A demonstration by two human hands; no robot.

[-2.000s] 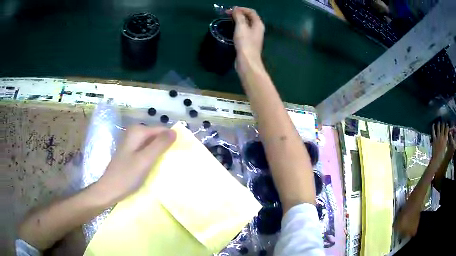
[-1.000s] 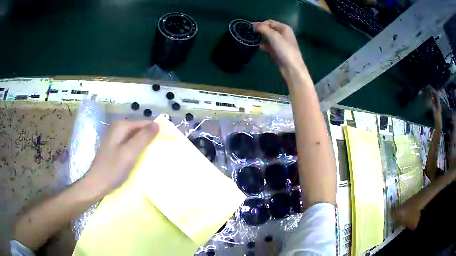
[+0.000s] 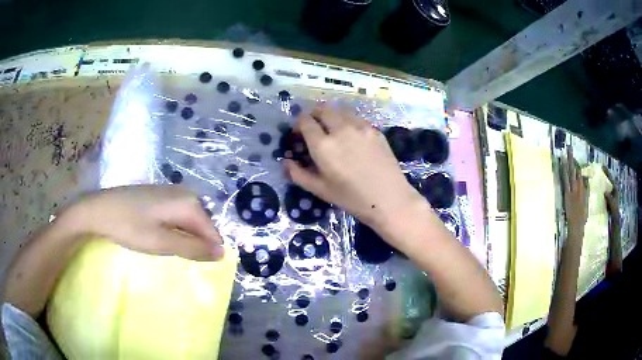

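My left hand (image 3: 158, 221) pinches the edge of a yellow cloth (image 3: 151, 302) at the lower left. My right hand (image 3: 338, 148) is over the clear film with its fingertips on a dark round disc (image 3: 294, 146), which they partly hide. Perforated black discs (image 3: 258, 204) with pale holes lie in rows just below it on the clear film. Small black dots (image 3: 265, 138) are scattered around the discs. Plain black caps (image 3: 433, 145) stand in a block at the right, partly hidden by my right forearm.
Two black cylinders (image 3: 426, 15) on the green belt (image 3: 162, 21) are cut by the top edge. A bunched clear plastic roll (image 3: 130, 133) lies left of the discs. A grey post (image 3: 521, 53) stands at right. Another person's arms (image 3: 569, 239) reach over a bench with yellow cloths (image 3: 529, 232).
My right hand has come back from a cylinder on the belt to the discs. My left hand has lowered with the yellow cloth, uncovering the discs. The view has tilted down.
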